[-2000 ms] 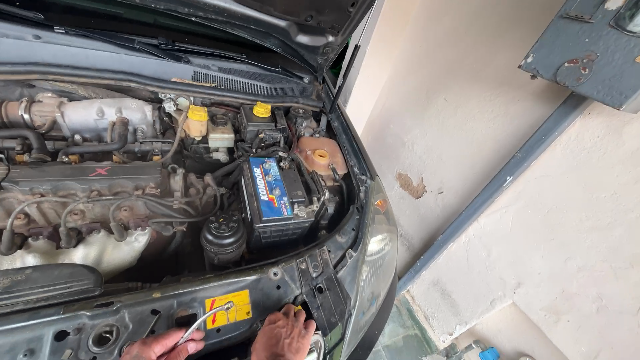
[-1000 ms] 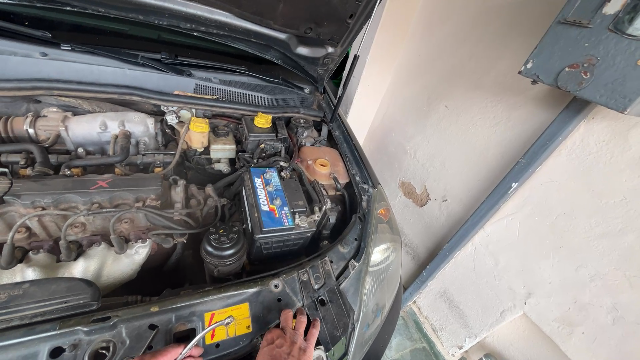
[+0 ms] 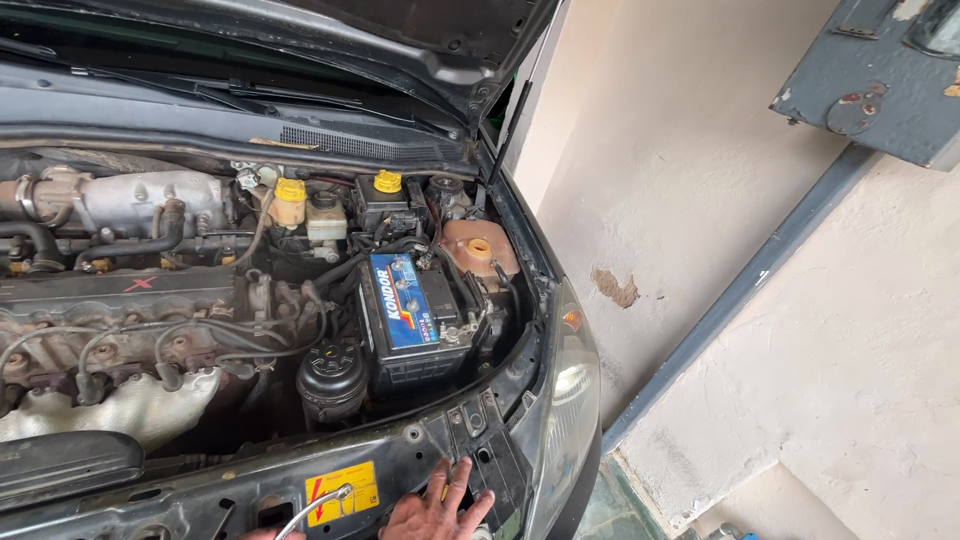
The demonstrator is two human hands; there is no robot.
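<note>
My right hand lies with its fingers spread on the front panel of the car's engine bay, beside the headlight. A bit of yellow shows between its fingers; what that is cannot be told. At the bottom edge, my left hand is mostly out of view, shut on a bent metal wrench. The tool's ring-like end lies over the yellow warning label on the front crossmember. Behind it stand the Kondor car battery and a round black-capped reservoir.
The engine with its cables fills the left side. A coolant tank without a cap sits behind the battery. The raised hood hangs above. A wall with a metal box stands right of the car.
My right hand has gone from closed fingers around something yellow to fingers spread over the panel. My left hand has moved down, mostly out of view, with the wrench in it.
</note>
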